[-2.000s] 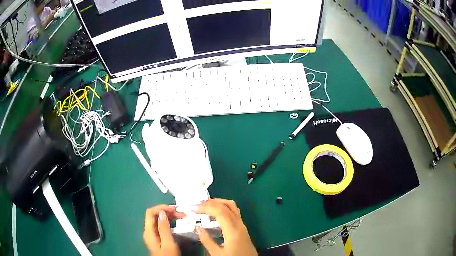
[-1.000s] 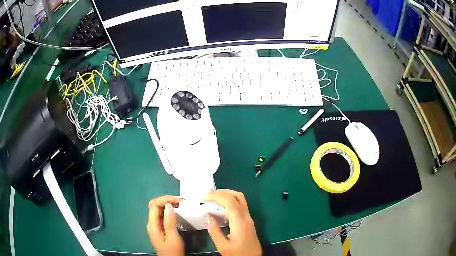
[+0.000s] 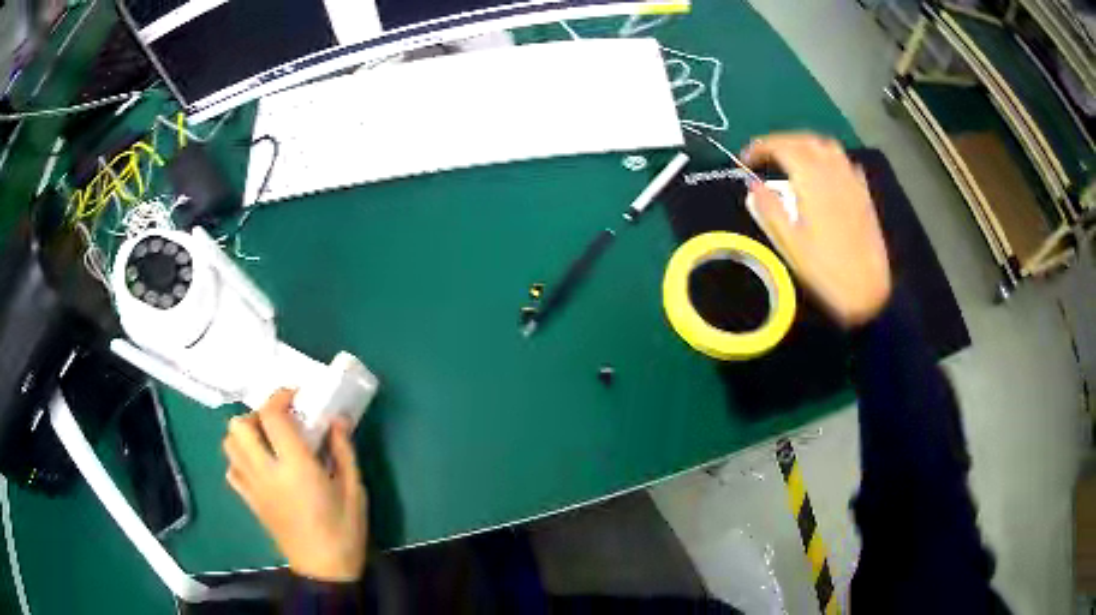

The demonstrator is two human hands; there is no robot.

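Observation:
The white security camera (image 3: pixel 210 318) lies at the left of the green mat, its round dark lens face at the upper left and its white base (image 3: pixel 345 394) towards me. A white antenna lies along its side. My left hand (image 3: pixel 301 481) grips the camera at its base. My right hand (image 3: pixel 823 228) is at the right, over the white computer mouse (image 3: pixel 773 198) on the black mouse pad (image 3: pixel 781 384). The hand covers most of the mouse, its fingers curved over it.
The yellow tape roll (image 3: pixel 730 296) overlaps the mouse pad. A slim dark pen-like tool (image 3: pixel 571 282), a white stick (image 3: pixel 657 185) and a small dark piece (image 3: pixel 606 375) lie mid-mat. The keyboard (image 3: pixel 469 114) is behind; the label printer (image 3: pixel 34 348) and phone (image 3: pixel 156 463) are left.
The camera has moved left and tilted, with my left hand on its base. My right hand has let go of the base and moved right onto the mouse. The view has shifted.

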